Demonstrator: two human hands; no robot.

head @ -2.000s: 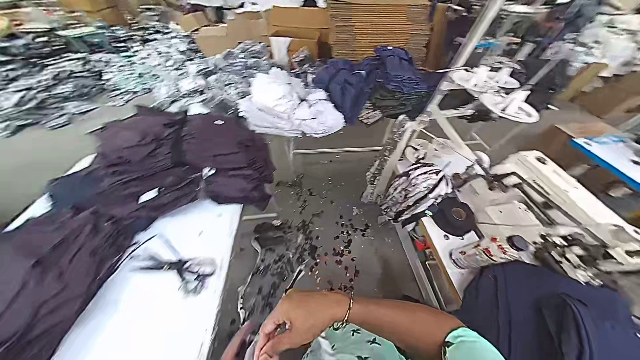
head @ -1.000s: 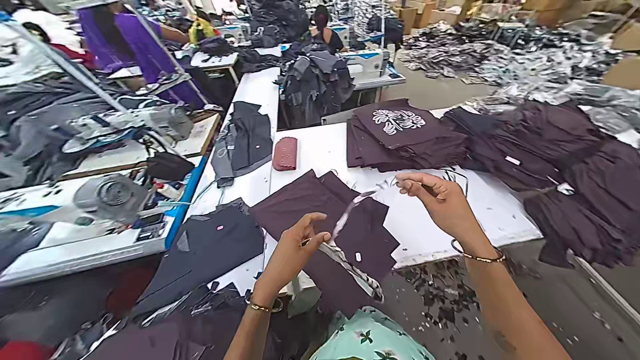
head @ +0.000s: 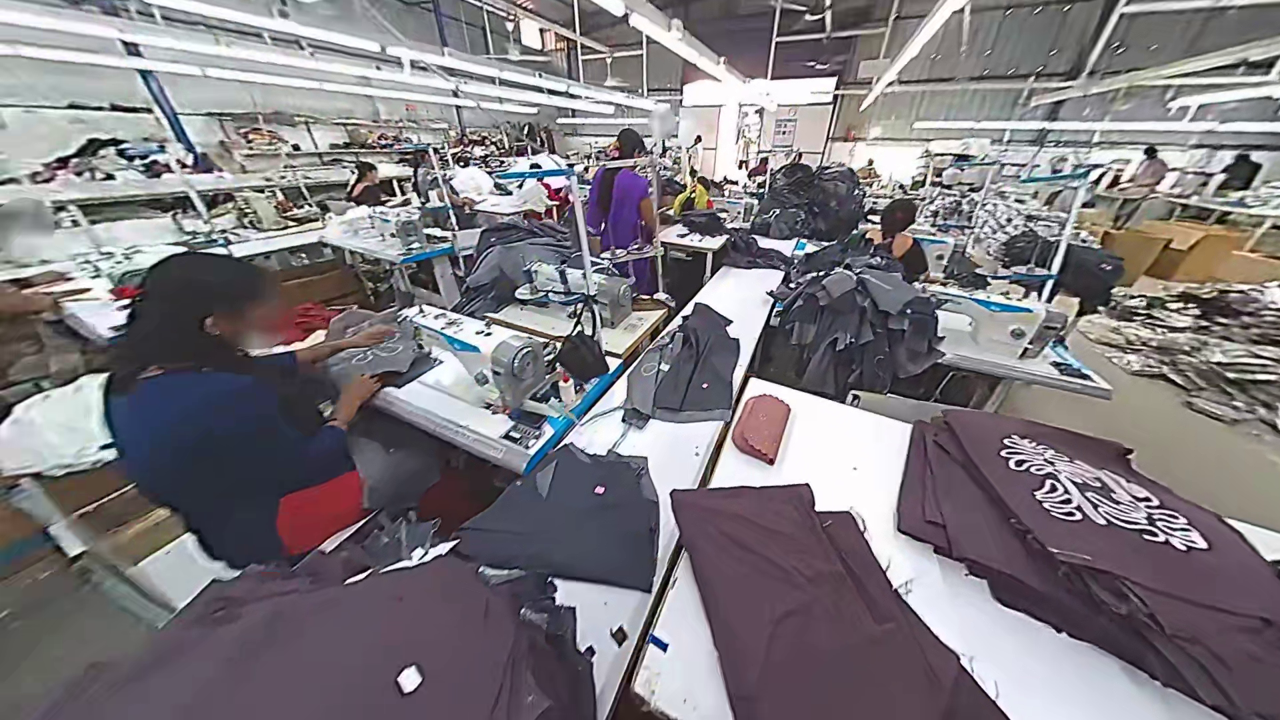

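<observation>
Neither of my hands shows in the head view now. Closest to me, a folded dark maroon fabric piece (head: 790, 590) lies on the white table (head: 870, 440), with its lower edge cut off by the frame. To its right is a stack of maroon panels (head: 1080, 520), the top one bearing a white embroidered or printed pattern. A heap of maroon fabric (head: 400, 640) with a small white tag fills the lower left. Dark grey garment pieces (head: 580, 515) lie between them, and more grey pieces (head: 690, 365) lie farther along the table. A reddish-brown scalloped case (head: 761, 428) rests near the table's seam.
On the left a co-worker (head: 220, 420) sits at a sewing machine (head: 490, 360), hands on grey fabric. Another machine (head: 580, 285) stands beyond. A pile of grey cut pieces (head: 855, 320) hangs over a table edge. Right of it is a further sewing machine (head: 1000, 315).
The view has swung up and left. Both my hands, which were over the maroon fabric with a patterned strip between them one second ago, are now out of view.
</observation>
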